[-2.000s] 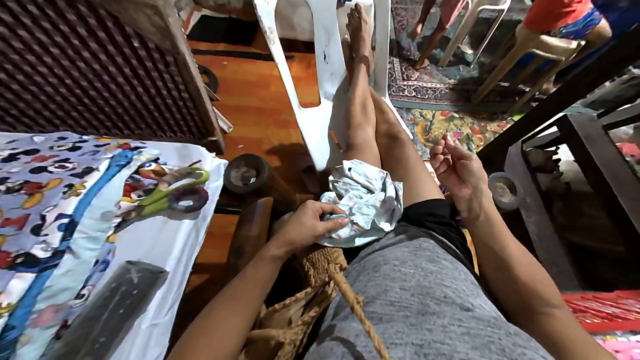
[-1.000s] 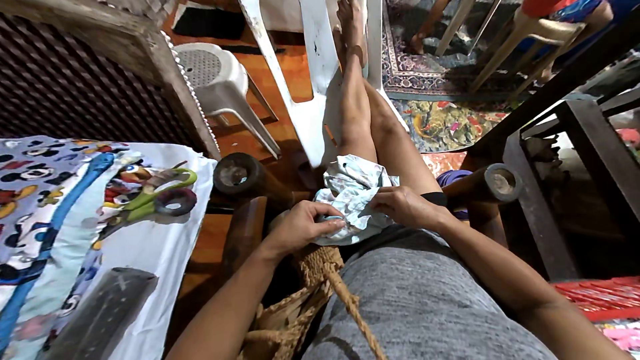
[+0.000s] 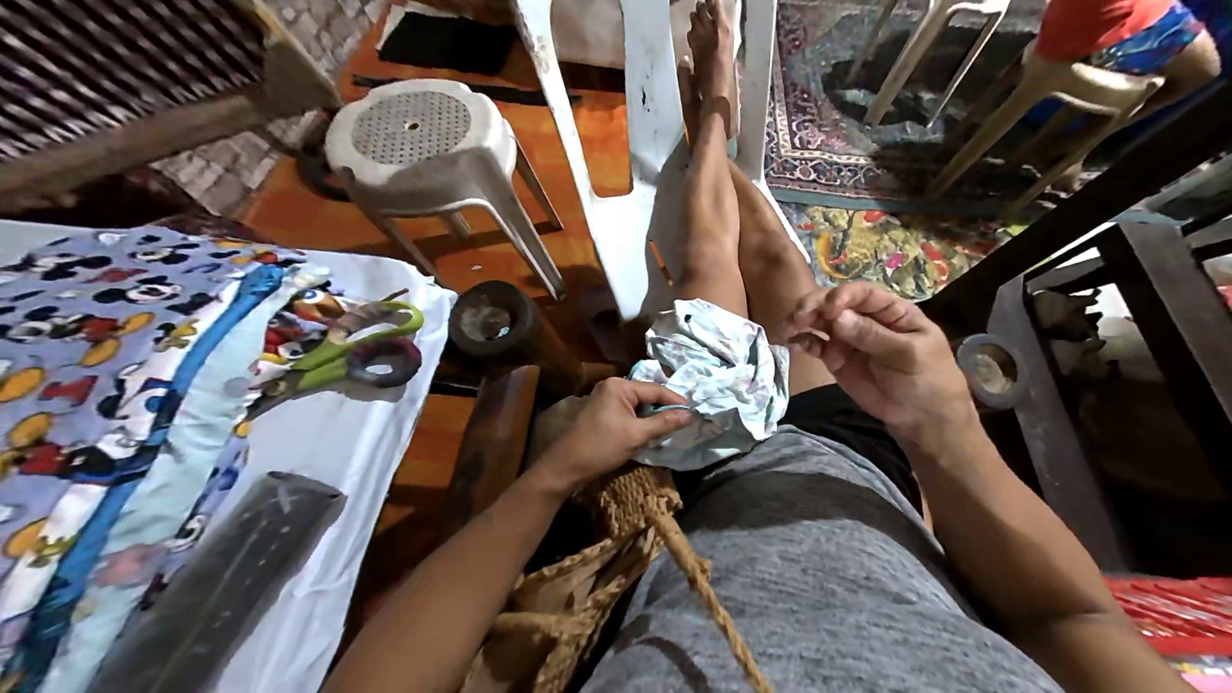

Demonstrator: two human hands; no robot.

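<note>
A crumpled pale printed cloth (image 3: 727, 371) lies on my lap. My left hand (image 3: 621, 428) pinches its near left edge between thumb and fingers. My right hand (image 3: 881, 351) is raised just right of the cloth, with thumb and fingertips brought together; whether a needle or thread is between them is too small to tell. On the white-covered surface to the left, green-handled scissors (image 3: 337, 361) rest on colourful cloth, beside folded cartoon-print fabric (image 3: 96, 318) and a dark grey flat block (image 3: 231, 577).
A white plastic stool (image 3: 423, 144) stands ahead on the left. My legs stretch along a white plastic chair (image 3: 654, 125). Dark wooden furniture (image 3: 1078, 404) is at the right, and a braided rope (image 3: 707, 587) lies by my waist. A person sits on a stool (image 3: 1088, 87) at the upper right.
My right hand was at the cloth one second ago and has moved away from it, up and to the right. My left hand has stayed on the cloth.
</note>
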